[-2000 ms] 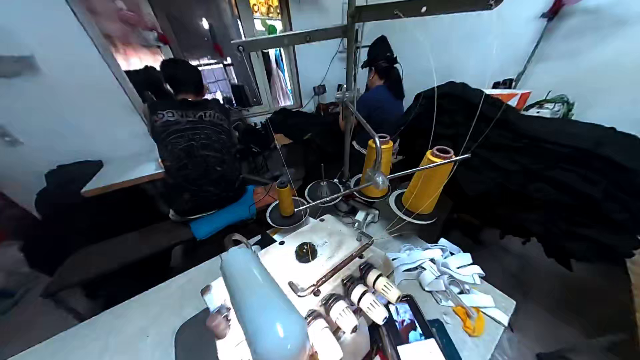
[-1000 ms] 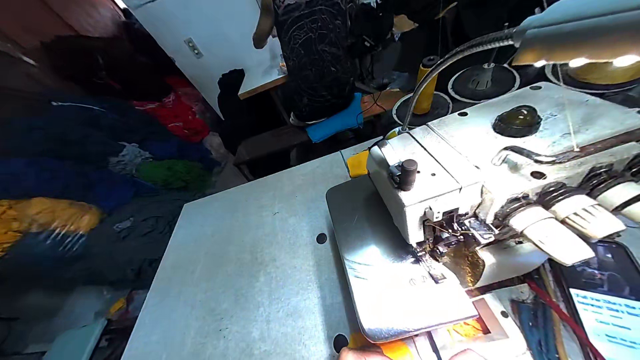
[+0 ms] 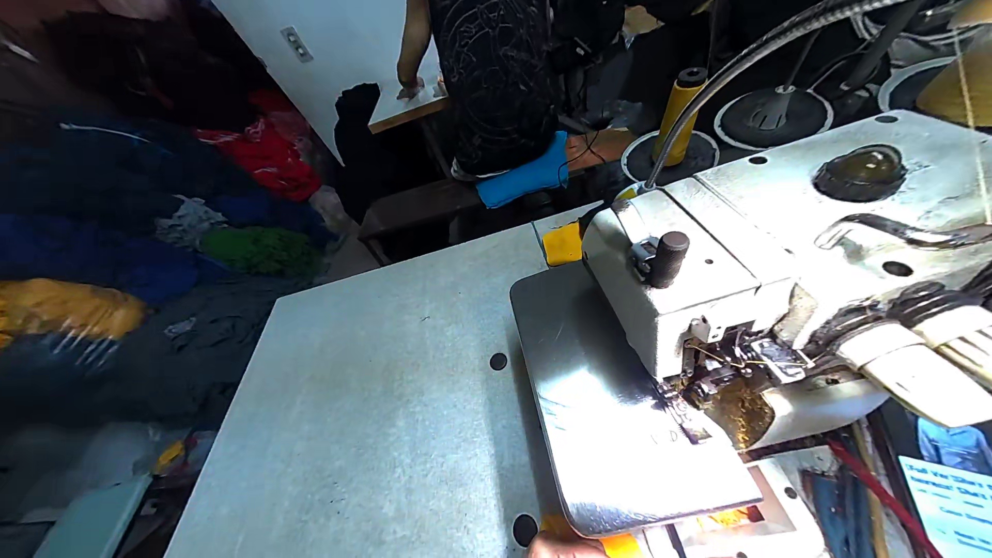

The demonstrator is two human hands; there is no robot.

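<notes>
At the bottom edge, part of my left hand (image 3: 566,547) shows beside and against an orange-yellow object (image 3: 622,545), just below the rounded metal work plate (image 3: 604,403) of an overlock sewing machine (image 3: 697,271). The frame edge cuts the hand off, so its grip cannot be told. My right hand is out of view. The machine's presser foot (image 3: 682,411) and needle area are lit, with no cloth under them. White tension dials (image 3: 918,372) stand at the right.
A grey-white table top (image 3: 372,403) lies left of the machine. Piled dark cloth, a green bundle (image 3: 260,249) and a yellow bundle (image 3: 74,310) fill the far left. A person (image 3: 496,85) sits beyond, by a blue cloth (image 3: 527,170). A lit phone (image 3: 949,496) lies at lower right.
The view has swung down and left from the room to the machine and table. A second bit of hand at the bottom edge one second ago is now out of view.
</notes>
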